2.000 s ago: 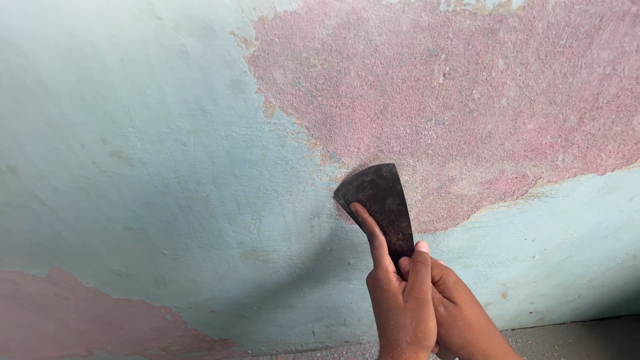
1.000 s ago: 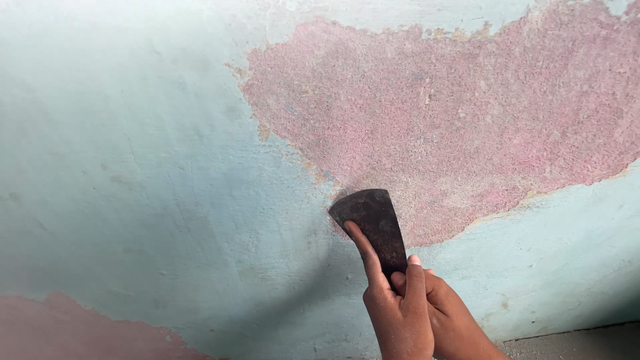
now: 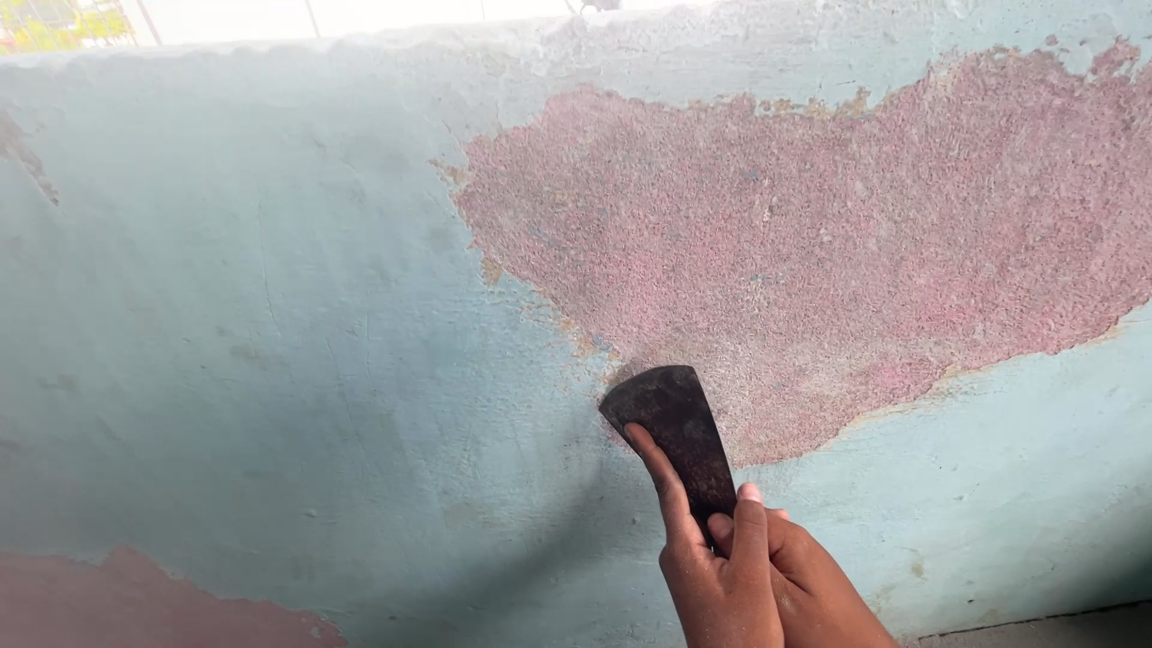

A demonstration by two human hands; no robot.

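My left hand [image 3: 720, 576] grips the narrow lower end of a dark metal scraper blade [image 3: 675, 432], its index finger stretched along the blade's left edge. My right hand [image 3: 805, 576] closes around the same end from behind and the right, partly hidden by the left. The blade's broad curved edge points up and lies at the lower left border of a rough pink patch [image 3: 765, 243] on the wall, where light blue paint [image 3: 360, 360] meets it. Any handle is hidden in the hands.
A second pink patch [image 3: 135, 603] shows at the wall's lower left. The wall's top ledge [image 3: 315, 49] runs along the upper edge of the view, with bright surroundings beyond. A strip of grey floor [image 3: 1053, 630] lies at the bottom right.
The view has tilted up, so the wall's top ledge now shows. Both hands keep their hold on the blade, which stays near the patch's lower left border.
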